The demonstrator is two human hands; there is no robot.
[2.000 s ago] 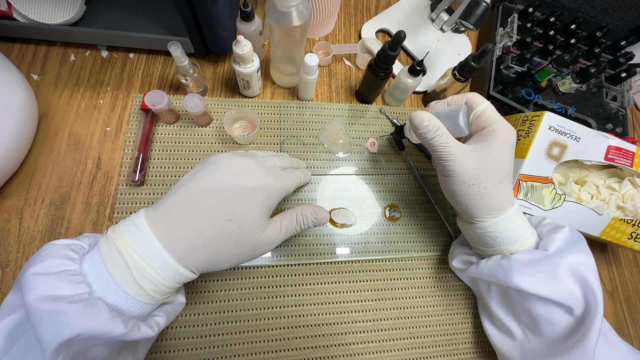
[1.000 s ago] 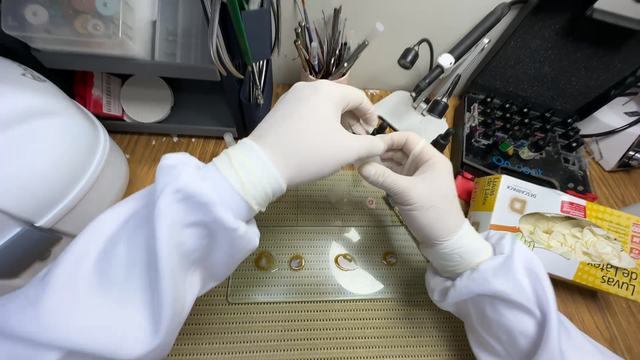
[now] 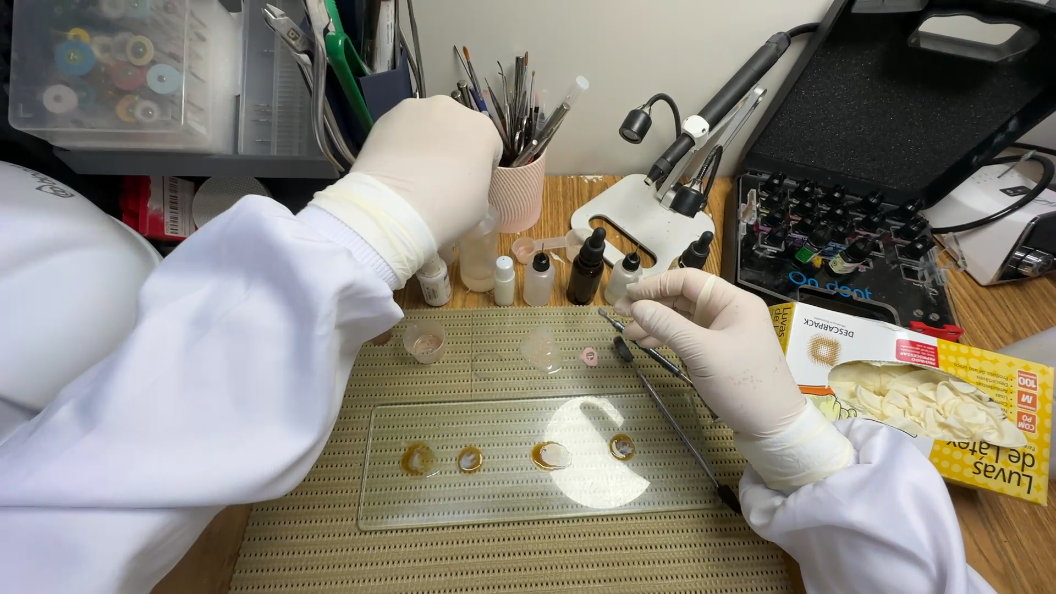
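Observation:
My gloved left hand (image 3: 433, 161) reaches to the back beside a pink ribbed cup (image 3: 520, 194) of brushes and instruments; its fingers are hidden behind the hand. My gloved right hand (image 3: 701, 338) is right of centre, thumb and index finger close together near a small dropper bottle (image 3: 623, 279); whether anything is between them is unclear. Two slim metal instruments (image 3: 676, 429) lie below that hand. A glass slab (image 3: 495, 503) on the woven mat bears several amber-rimmed blobs (image 3: 550, 455). Behind it are a small clear cup (image 3: 424, 341) and a pink piece (image 3: 588, 356).
Several small bottles (image 3: 586, 268) line the mat's back edge. A white lamp base (image 3: 594, 210) stands behind them. At right are an open black case of vials (image 3: 833, 239) and a latex glove box (image 3: 924, 396). A plastic organizer (image 3: 124, 74) stands at back left.
My left hand has left my right hand and moved left to the brush cup. My right hand has come down toward the mat. The white-capped bottle seen in it two seconds ago no longer shows there.

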